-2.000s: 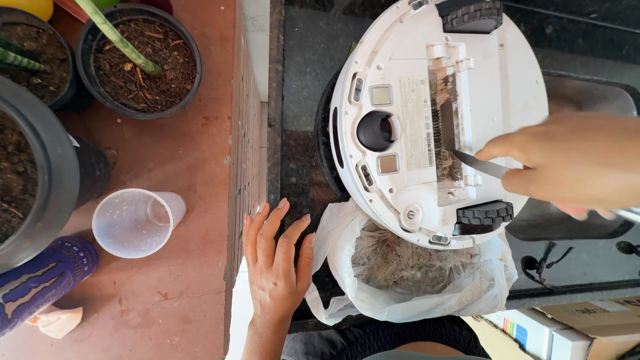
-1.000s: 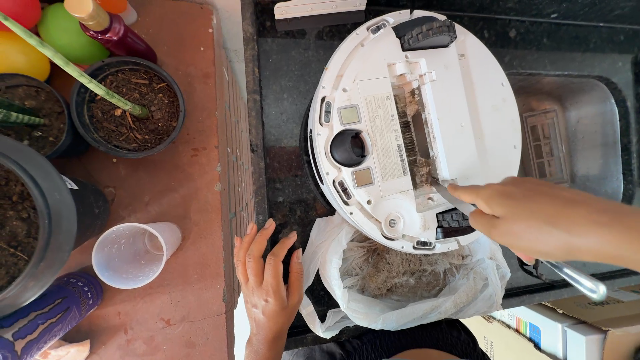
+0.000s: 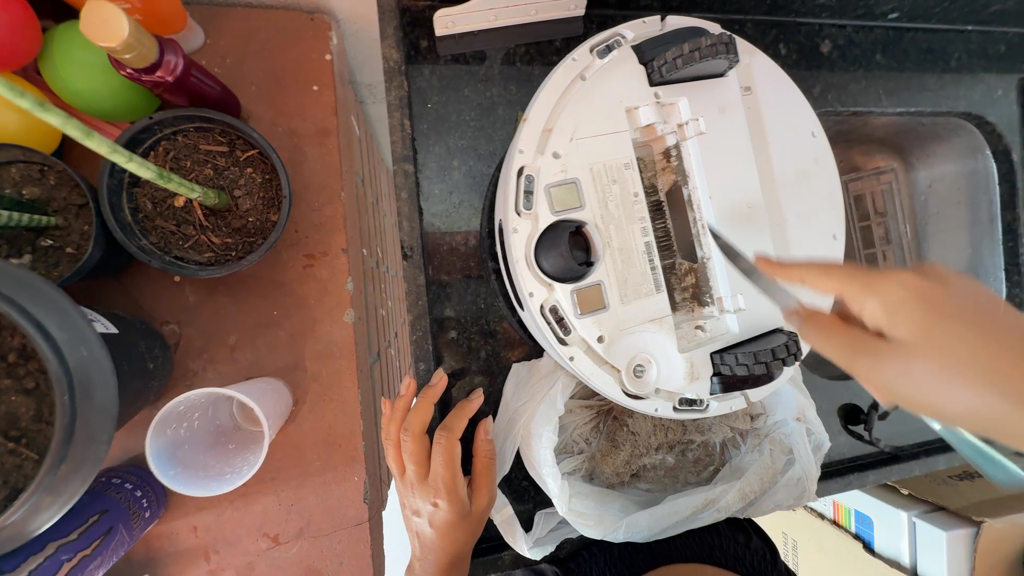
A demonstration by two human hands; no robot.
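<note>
An upturned white robot vacuum (image 3: 784, 184) lies on the dark stone counter, its long brush slot (image 3: 680, 232) caked with grey-brown dust. My right hand (image 3: 920, 336), blurred, grips a metal knife (image 3: 748, 260) whose tip is at the slot's right edge. Beneath the vacuum's lower rim, a white plastic bag (image 3: 640, 512) gapes around a heap of dust and hair (image 3: 656, 444). My left hand (image 3: 444, 468) holds nothing; its fingers are spread at the counter's left edge, just left of the bag.
A metal sink (image 3: 952, 184) is at the right, with a grid-like filter (image 3: 876, 216) in it. On the reddish ledge at the left stand potted plants (image 3: 208, 200), a plastic cup (image 3: 208, 440), a can (image 3: 96, 520) and a dark red bottle (image 3: 180, 80). Cardboard boxes (image 3: 952, 488) are at the lower right.
The knife tip has moved from the lower end of the brush slot up to its right edge. My left hand has stayed by the counter's edge. The view has shifted somewhat.
</note>
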